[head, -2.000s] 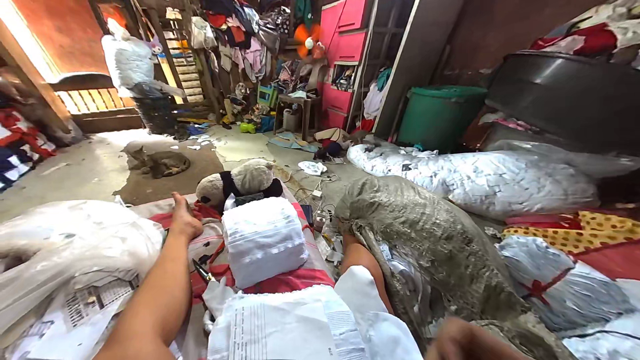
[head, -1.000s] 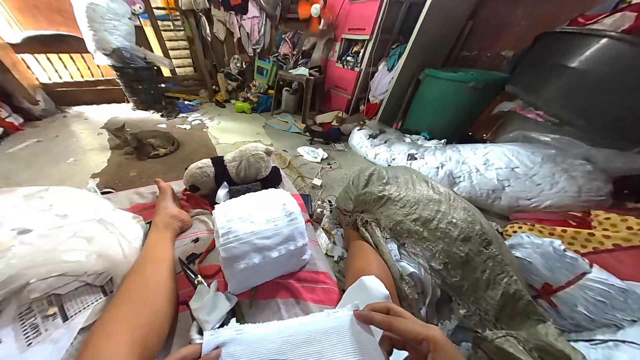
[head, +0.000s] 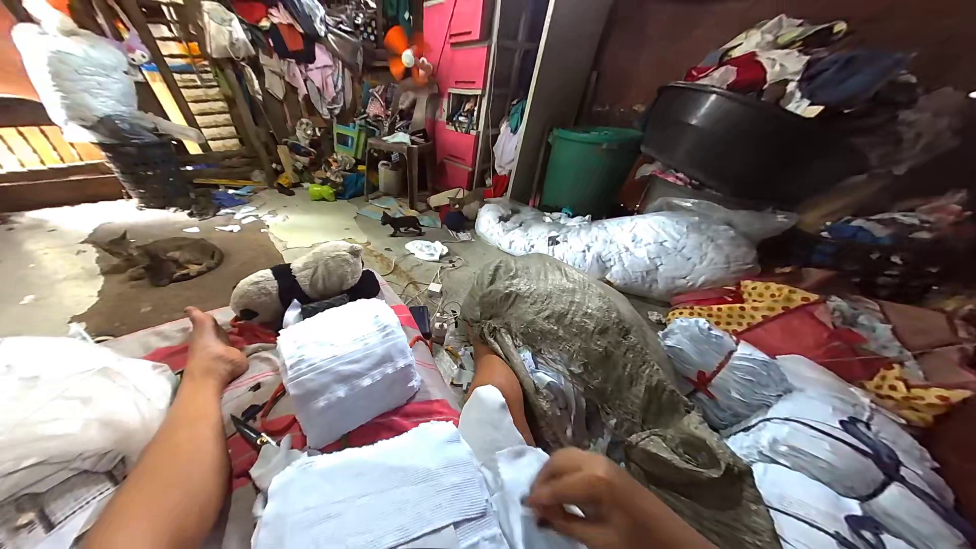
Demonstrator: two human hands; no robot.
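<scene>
My right hand is at the lower middle right, its fingers bent over a loose piece of white cloth; whether it grips the cloth cannot be told. Left of it, white ribbed cloth pieces lie flat between the legs. My left hand is out of view. Beyond them a thick stack of folded white cloth rests on the red and striped cloth. Dark-handled scissors, partly covered, lie to the left of that stack.
A grey-brown woven sack holding cloth scraps lies over one leg. Tied white bundles are at the right, a clear plastic bag at the left. Beyond are a panda plush, a lying cat, a small black animal and a stuffed plastic bag.
One second ago both hands were at the white ribbed cloth; now the left hand is out of view and the right is farther right. A small black animal has appeared on the floor.
</scene>
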